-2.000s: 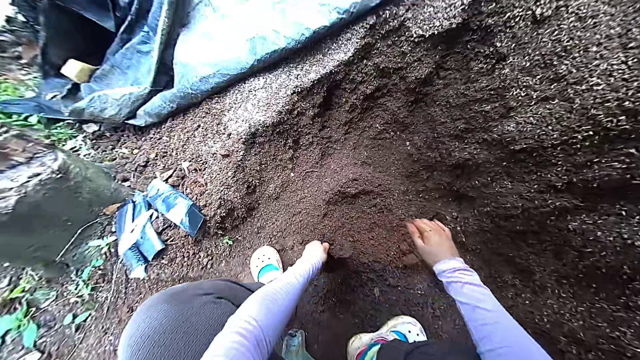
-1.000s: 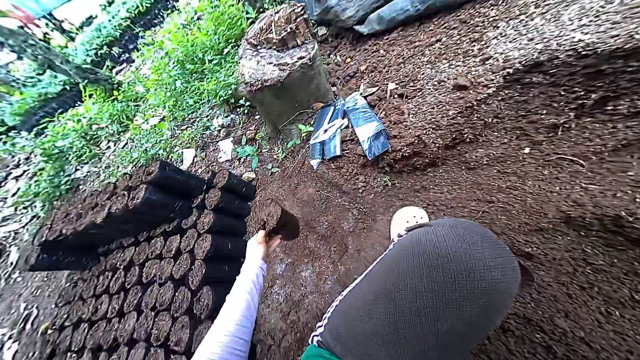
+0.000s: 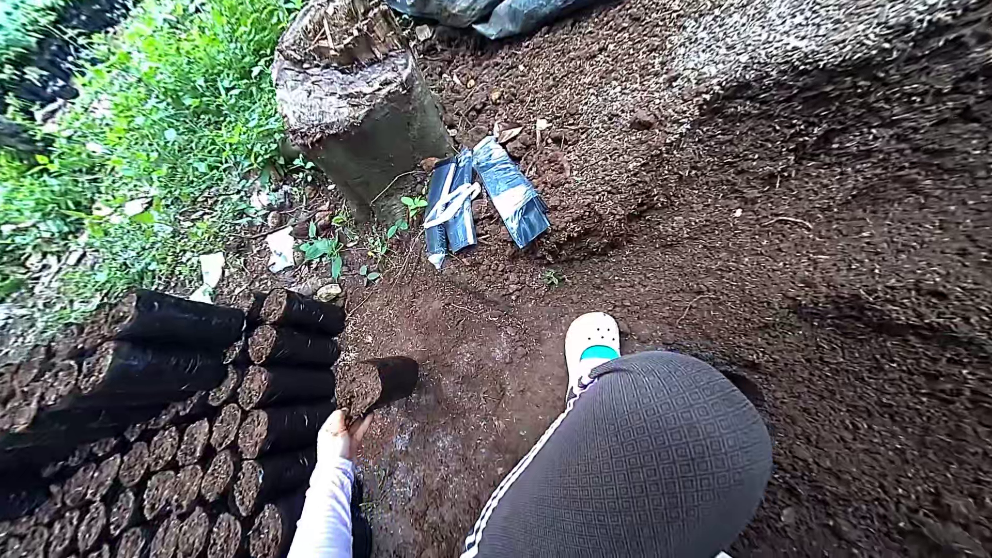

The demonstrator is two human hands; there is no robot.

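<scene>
My left hand (image 3: 341,435) grips a black plastic nursery bag filled with soil (image 3: 381,383), its soil-filled top tilted towards the lower left. Right beside it, on the left, stand rows of similar filled bags (image 3: 288,387), packed closely together, with brown soil showing at their tops. My right hand is out of view. Flat bundles of black plastic bags (image 3: 511,194) lie on the ground farther up, some with a white strip across them.
A cut tree stump (image 3: 372,116) stands beyond the bags, with green weeds (image 3: 170,116) to its left. A broad heap of dark soil (image 3: 876,256) covers the right side. Plastic sheeting (image 3: 496,14) lies at the top edge. My shoe (image 3: 592,341) is on the ground near the middle.
Two seconds ago both hands were at the soil heap. The view has swung left to the rows of bags. My left hand now holds a filled bag, closer to the rows than one second ago.
</scene>
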